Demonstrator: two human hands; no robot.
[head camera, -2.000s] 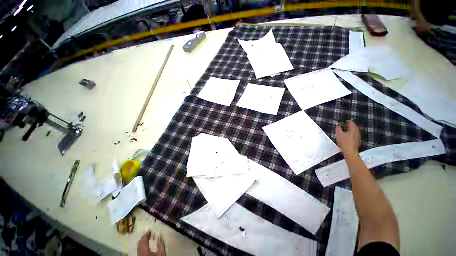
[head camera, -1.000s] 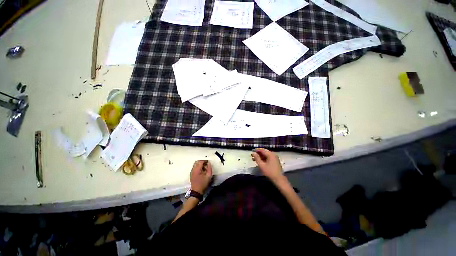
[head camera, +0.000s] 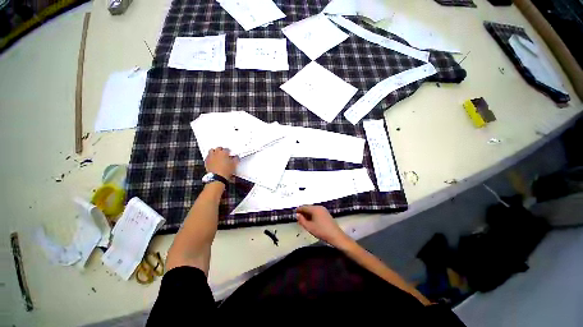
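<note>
The large pointed white pattern piece (head camera: 233, 128) lies on the dark plaid cloth (head camera: 172, 144), overlapping long panel patterns (head camera: 326, 144). A flap of white paper (head camera: 265, 163) lies over the panels beside it. My left hand (head camera: 220, 164) is on the pointed piece's lower edge, fingers bent against the paper; whether it pinches the paper is unclear. My right hand (head camera: 314, 221) is at the cloth's near edge, below the lower panel (head camera: 307, 190), with thumb and fingertips together. Anything held in its fingertips is too small to tell.
Several square patterns (head camera: 261, 54), curved bands (head camera: 390, 89) and a short strip (head camera: 381, 155) lie on the cloth. Crumpled papers (head camera: 133, 236), a yellow ring (head camera: 108, 199) and gold-handled scissors (head camera: 149, 267) lie left. A ruler (head camera: 82, 83) is far left, a yellow box (head camera: 479, 112) right.
My left hand has moved from the bare table up onto the pointed piece. My right hand has moved slightly to the cloth's near edge. The small flap lies flatter beside the pointed piece.
</note>
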